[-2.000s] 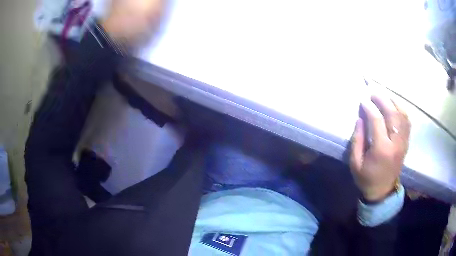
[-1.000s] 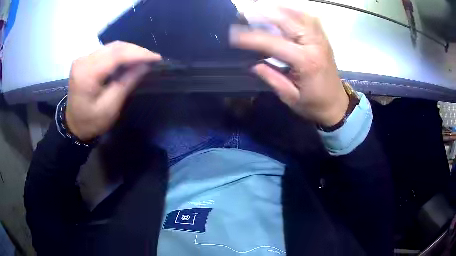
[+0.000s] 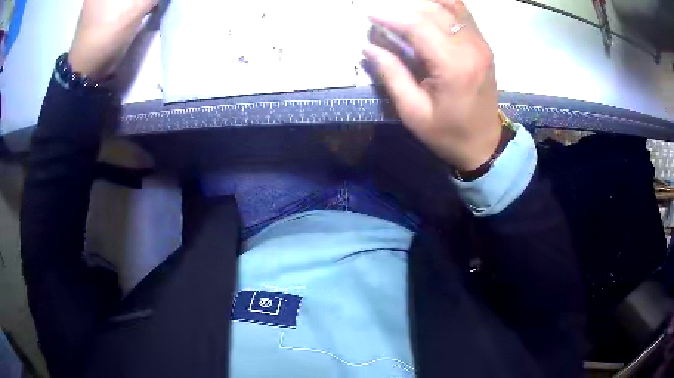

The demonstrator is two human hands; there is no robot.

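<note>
A pale-backed piece (image 3: 259,52) lies on the white table in front of me, its thin dark lower edge close to the tape measure and small dark specks on its face. The top of the frame cuts it off. My left hand (image 3: 111,33) is at its upper left, with the fingertips cut off or hidden. My right hand (image 3: 447,85) is at its right edge, thumb and forefinger a little apart with a dark blur between them. I cannot tell if either hand grips the piece.
The tape measure (image 3: 259,112) runs along the table's front edge. A thin dark rod (image 3: 565,16) lies at the upper right. A pile of dark cloth (image 3: 610,199) hangs to the right, below the table edge. A blue strip (image 3: 13,26) shows at the far left.
A second ago both hands held a dark panel over the table edge; now a pale face shows flat on the table. My left hand has moved up and left. My right hand has shifted slightly down.
</note>
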